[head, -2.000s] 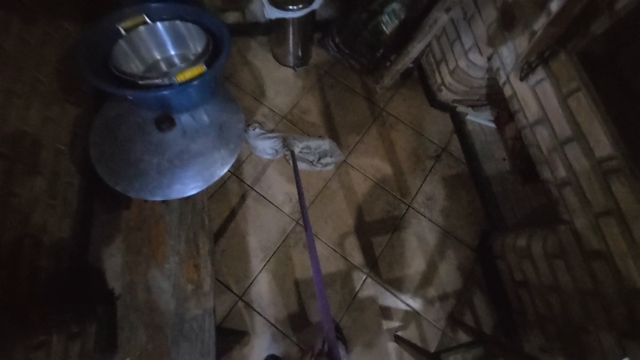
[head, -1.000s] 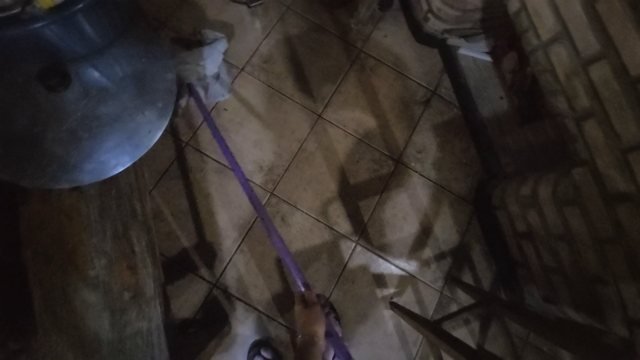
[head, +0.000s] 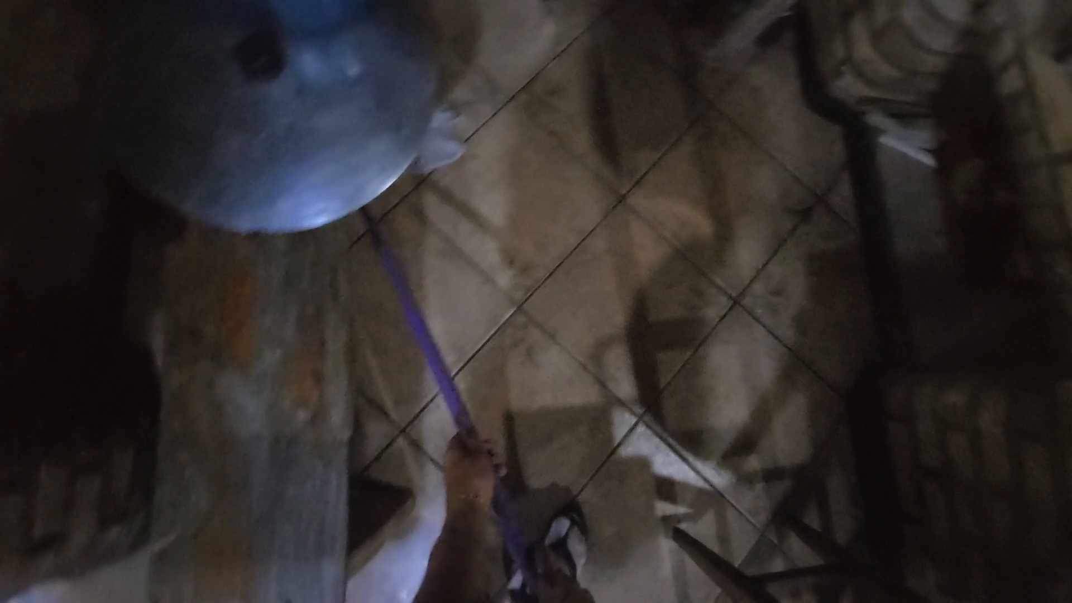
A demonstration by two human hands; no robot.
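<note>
My left hand [head: 471, 469] is closed around a purple stick [head: 429, 347], low in the view. What looks like my right hand [head: 559, 582] is at the bottom edge by the stick's near end, dark and partly cut off; its grip is unclear. The stick slants up and left across the tiled floor [head: 569, 335], and its far end is hidden under the rim of a large round metal lid [head: 335, 151]. Part of a pale cloth [head: 440, 142] shows beside that rim. A foot in a sandal [head: 569, 536] is just right of the stick.
A worn wooden bench or plank [head: 260, 402] runs along the left, below the lid. Part of a blue container [head: 314, 12] is at the top. Wooden legs [head: 712, 561] stick in at the lower right. A dark-edged, brick-patterned structure [head: 963, 452] lines the right.
The cloth and the stick's far end have moved left over the floor, and are now partly hidden by the lid. More of my left hand and forearm shows. The view has shifted.
</note>
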